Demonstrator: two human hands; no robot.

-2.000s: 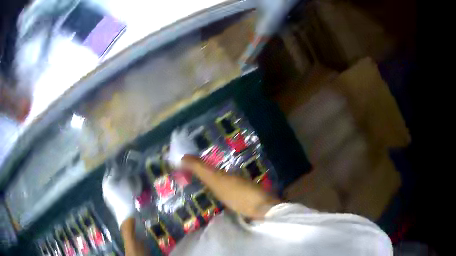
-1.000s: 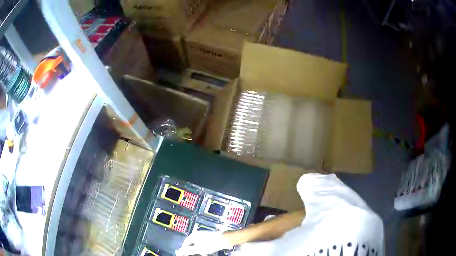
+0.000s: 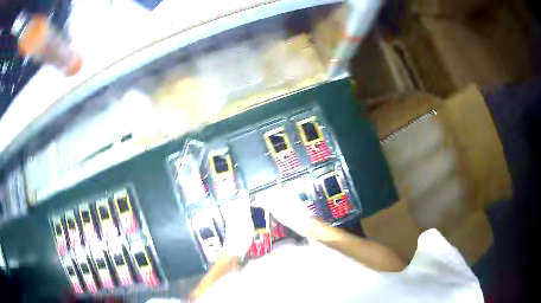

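A clear plastic tray [image 3: 261, 133] on the dark green mat holds phones with yellow frames and red keypads, in two rows. One upper-row pocket is empty. My left hand [image 3: 238, 228], in a white glove, is over the tray's lower row. My right hand [image 3: 289, 208], also gloved and blurred, is just right of it. A phone [image 3: 259, 229] shows between my hands; whether either hand grips it is unclear. A small clear plastic piece [image 3: 188, 168] lies over the tray's upper left pocket. Both hands partly hide the lower row.
A second tray of phones [image 3: 166, 283] lies left on the mat [image 3: 155, 204]. The white shelf [image 3: 127, 54] crosses behind, with a blurred orange-topped object [image 3: 37, 40]. Its pale post [image 3: 355, 35] stands at the mat's far right corner. An open carton [image 3: 489, 154] with whitish plastic is right.
The view has swung back left from the carton to the trays. My left hand has come into view beside my right. Two seconds ago my hands were farther apart, over the upper row and left side.
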